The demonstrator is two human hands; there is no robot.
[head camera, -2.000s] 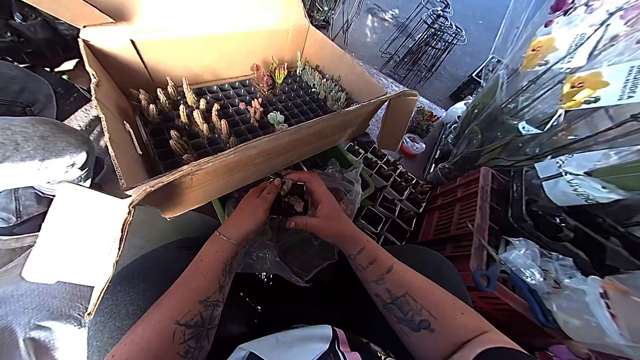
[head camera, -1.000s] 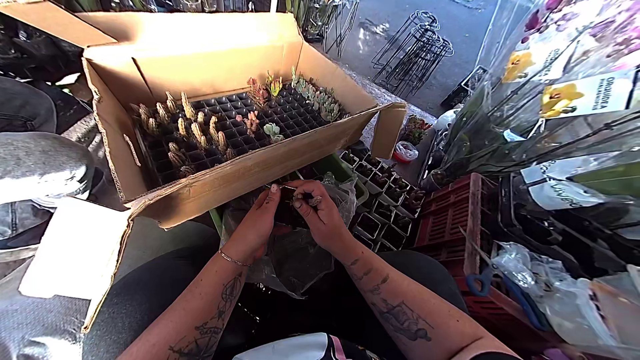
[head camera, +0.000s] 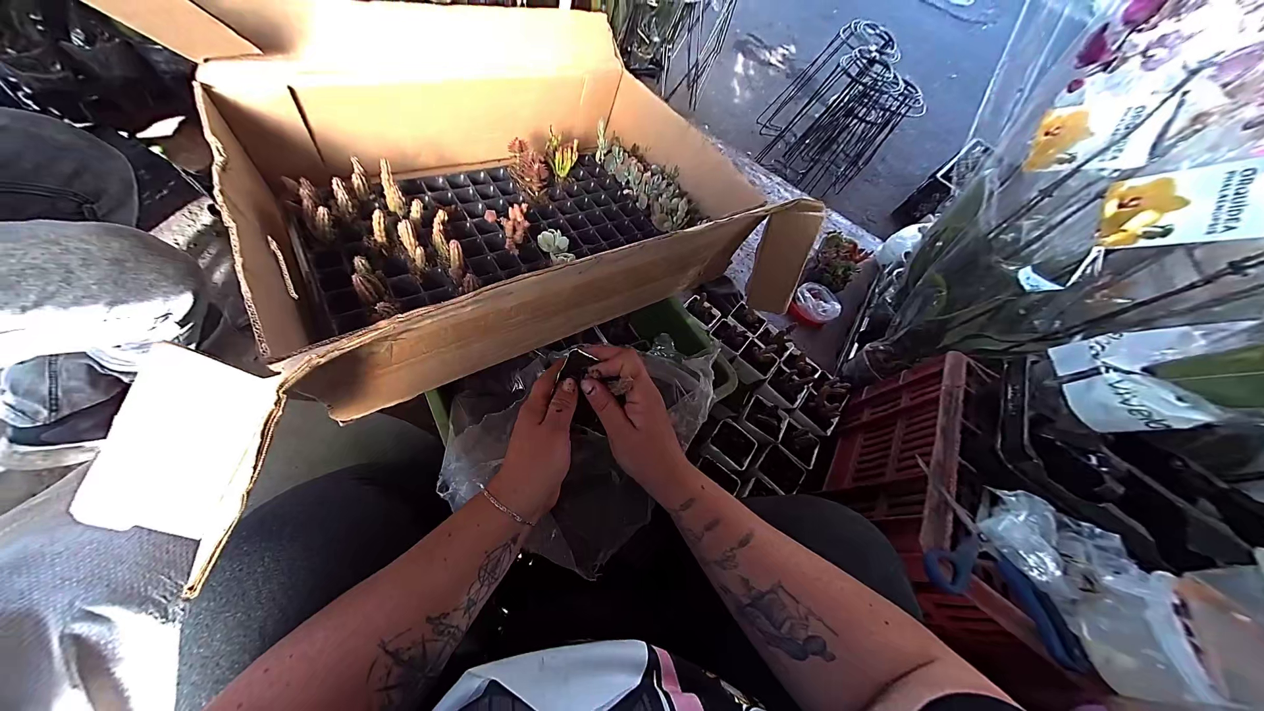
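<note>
My left hand [head camera: 549, 425] and my right hand [head camera: 627, 410] meet over a clear plastic bag [head camera: 479, 439] spread on a green crate [head camera: 681, 326]. Between their fingertips is a small dark pot [head camera: 578, 365], partly hidden by the fingers. A small brownish plant piece [head camera: 620, 385] shows at my right fingers. Just beyond my hands stands an open cardboard box [head camera: 533, 331], holding a black plug tray [head camera: 484, 197] with small cacti [head camera: 408, 237] on the left, a pale green succulent [head camera: 555, 243] near the front and more succulents [head camera: 652, 188] along the right.
Small square pots [head camera: 736, 444] with dark soil stand right of my hands. Beyond them are a red plastic crate [head camera: 899, 434], blue-handled scissors [head camera: 953, 568] and wrapped orchids [head camera: 1136, 207]. Wire stands [head camera: 849, 99] are on the ground at the back. A person's jeans-clad leg [head camera: 89, 276] is at the left.
Both hands stay close together over the plastic bag. The fingers have shifted around the small item, and a small dark pot now shows between the fingertips.
</note>
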